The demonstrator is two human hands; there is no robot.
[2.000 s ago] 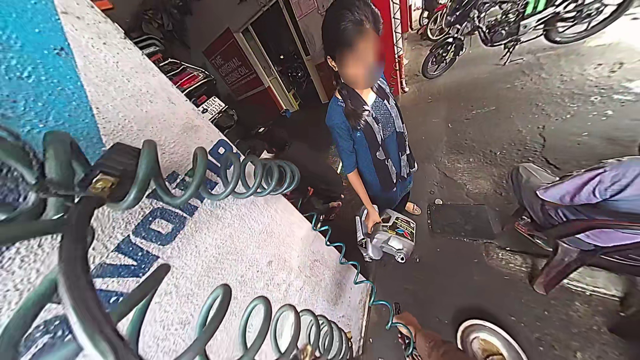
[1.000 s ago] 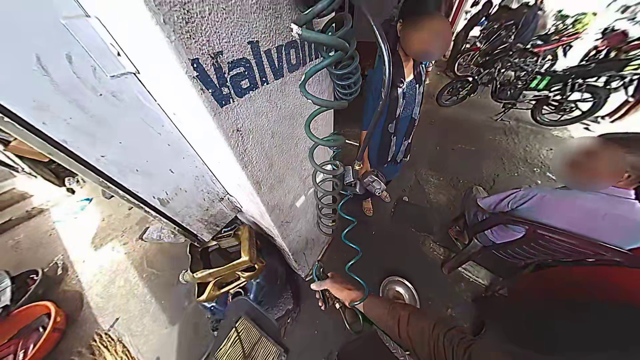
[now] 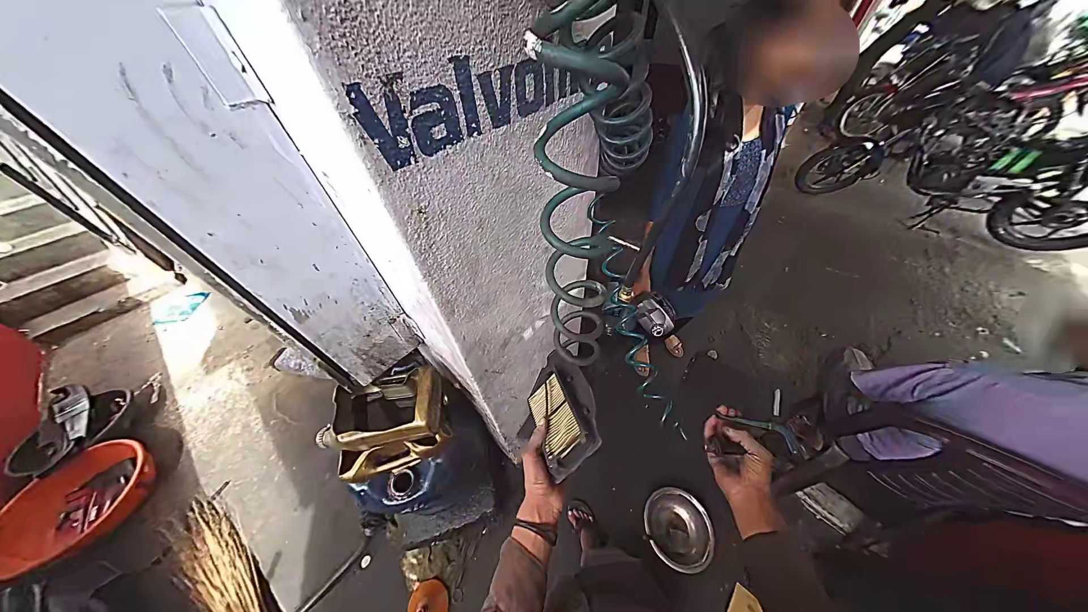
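My left hand (image 3: 542,476) grips a pleated air filter (image 3: 561,418) by its lower edge, its yellow pleats facing up beside the wall's foot. To the right, my right hand (image 3: 741,455) is closed around a dark air blow gun (image 3: 755,422) on a teal hose; the fingers hide part of it. Thin teal coiled hose (image 3: 631,340) hangs between the hands and a standing person. Thicker green coiled hoses (image 3: 552,178) hang along the painted wall (image 3: 476,221). Below and between my hands, a round metal dish (image 3: 680,529) lies on the dark floor.
A cut-open golden container (image 3: 387,425) sits on a blue drum (image 3: 425,493) at the wall's foot. An orange basin (image 3: 127,501) and a straw broom (image 3: 217,552) are at left. One person stands by the hoses holding a metal part (image 3: 654,314); another sits right. Motorcycles (image 3: 943,161) stand behind.
The air filter, low beside the wall a second ago, is now raised in my left hand. My right hand has moved right, away from the wall.
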